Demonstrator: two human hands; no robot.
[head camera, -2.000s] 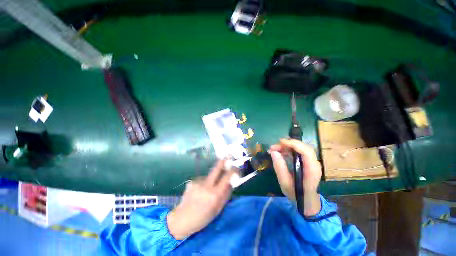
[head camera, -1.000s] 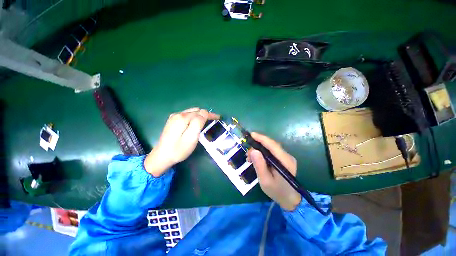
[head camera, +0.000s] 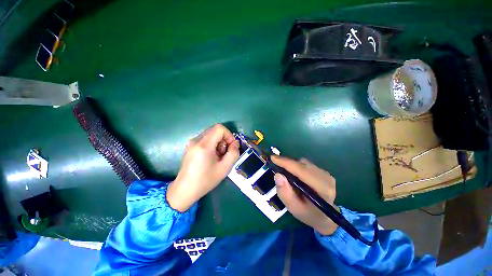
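Note:
A white backing strip (head camera: 252, 193) with several dark LCD modules (head camera: 251, 164) lies slanted on the green bench in front of me. A yellow flex tail (head camera: 258, 137) sticks out at its upper end. My right hand (head camera: 306, 193) holds the black soldering iron (head camera: 318, 200) like a pen, its tip end at the strip's upper edge. My left hand (head camera: 207, 164) is at the strip's upper left corner with thumb and fingertips pinched together. Whether something thin is between them cannot be told.
A long dark ridged row of parts (head camera: 106, 144) lies left. A metal post (head camera: 40, 91) is behind it. A black fan housing (head camera: 340, 53), translucent roll (head camera: 403, 89) and cardboard pad (head camera: 402, 156) stand right. A small module (head camera: 37, 163) and green-black object (head camera: 40, 209) lie far left.
My left hand has gone from pressing near the strip to pinching at its upper corner. My right hand has brought the iron from upright down onto the strip's upper edge. The view has shifted.

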